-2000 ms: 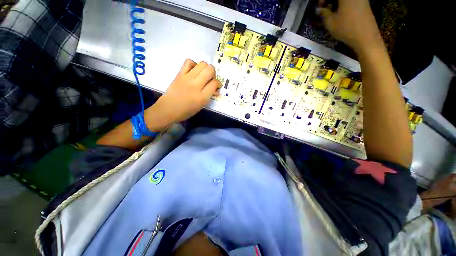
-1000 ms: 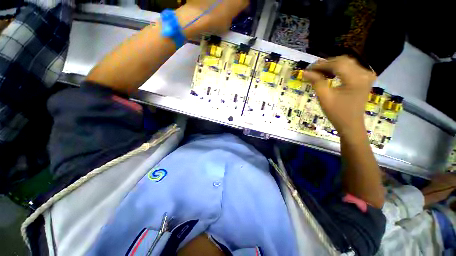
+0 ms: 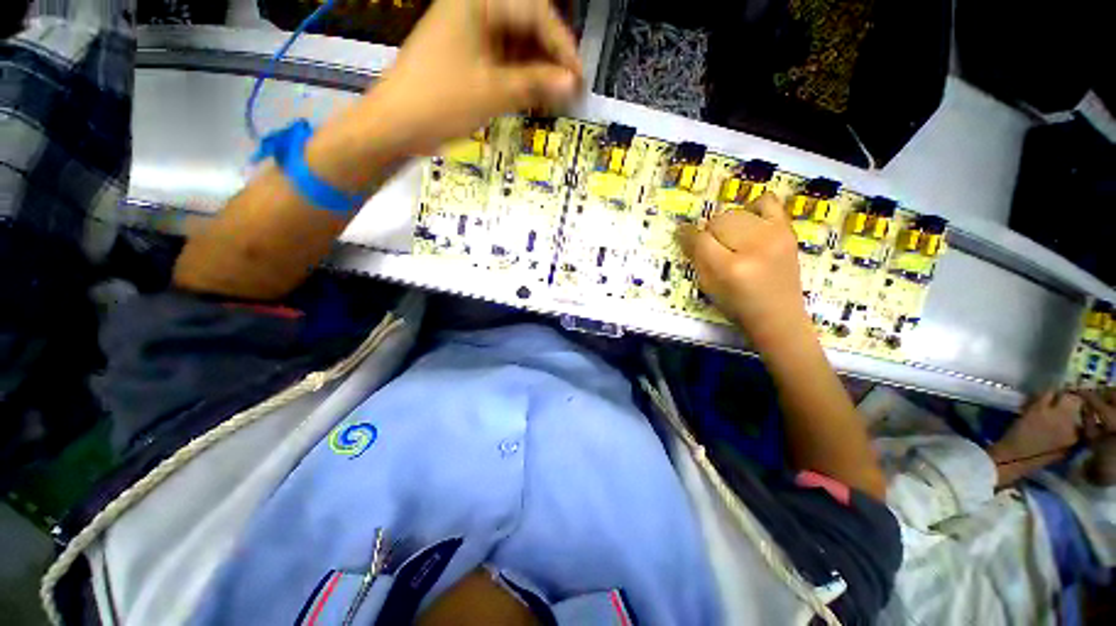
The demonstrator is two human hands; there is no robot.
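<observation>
A long pale-yellow circuit board panel lies on the conveyor rail, with a row of yellow block components and black parts along its far edge. My left hand, with a blue wrist strap, is raised over the panel's far left part. Its fingers are bent; whether they hold a small piece cannot be told. My right hand is over the middle-right of the panel, fingers curled and fingertips down near the components. What it holds, if anything, is hidden.
Behind the rail are black bins, one with silver-grey components and one with gold-brown components. At the right, another person's hands are beside another board. A person's plaid sleeve is at the far left.
The panel has shifted left in view, and more of its right end shows. My left hand went up to the bins and has come back over the panel. My right hand came down from the bins onto the panel.
</observation>
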